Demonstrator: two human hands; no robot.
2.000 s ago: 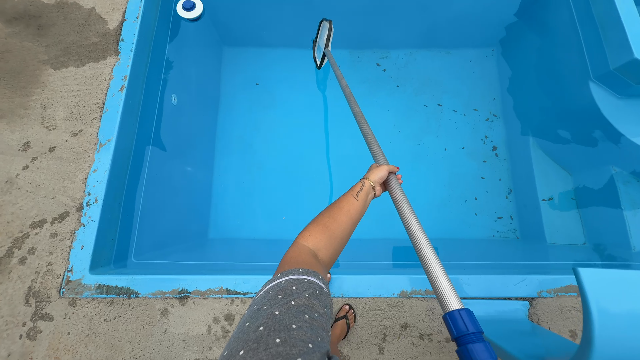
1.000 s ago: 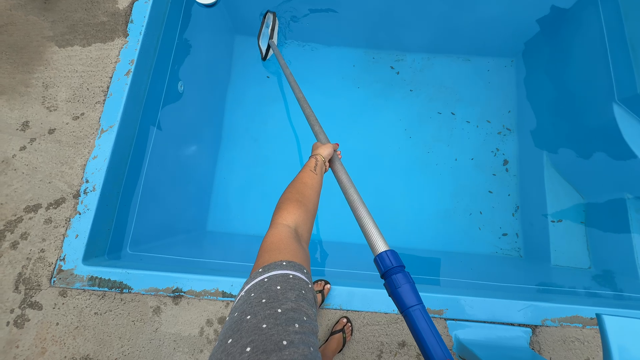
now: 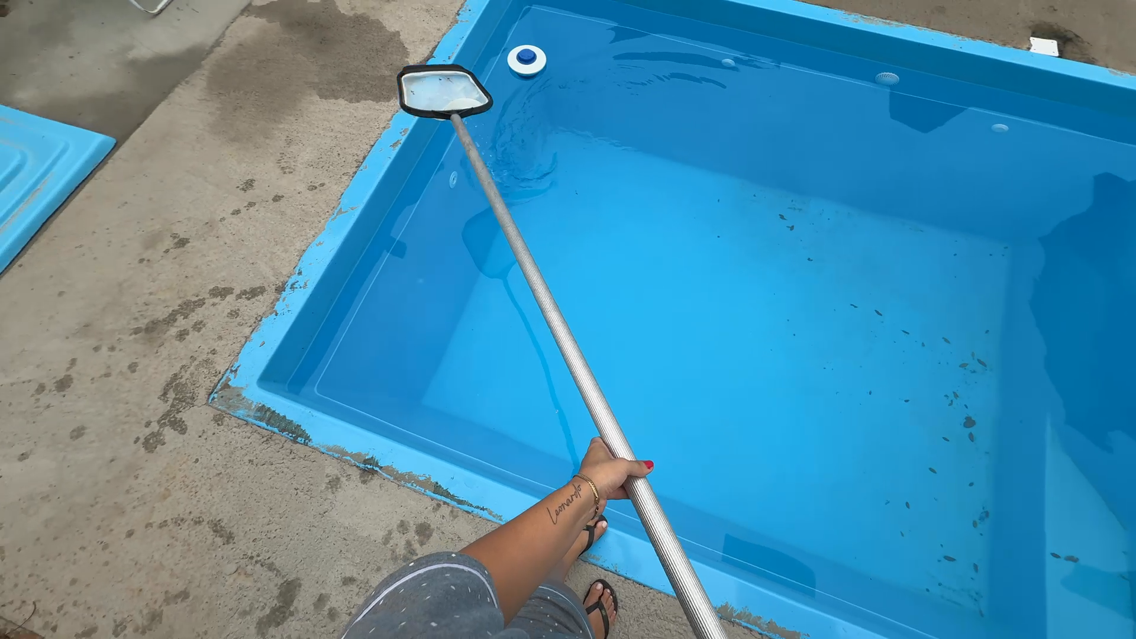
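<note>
My left hand [image 3: 612, 470] is closed around the ribbed metal telescopic pole [image 3: 568, 346], its thumb lying over the top. The pole runs up and to the left to a flat pool skimmer net [image 3: 444, 91] with a black frame, raised over the pool's left rim at the upper left. Small specks lie on the net's pale mesh. The pole's lower end leaves the view at the bottom, and my right hand is out of view.
The blue pool [image 3: 710, 328] holds water, with leaves scattered over its floor on the right. A round white and blue floater [image 3: 526, 60] is near the far left corner. My sandalled feet [image 3: 601, 603] stand by the near rim [image 3: 426, 484]. A blue molded panel [image 3: 44, 177] lies on the concrete.
The skimmer net has come up and swung left from over the water to over the left rim. Ripples now show near the far left corner. The view has shifted left.
</note>
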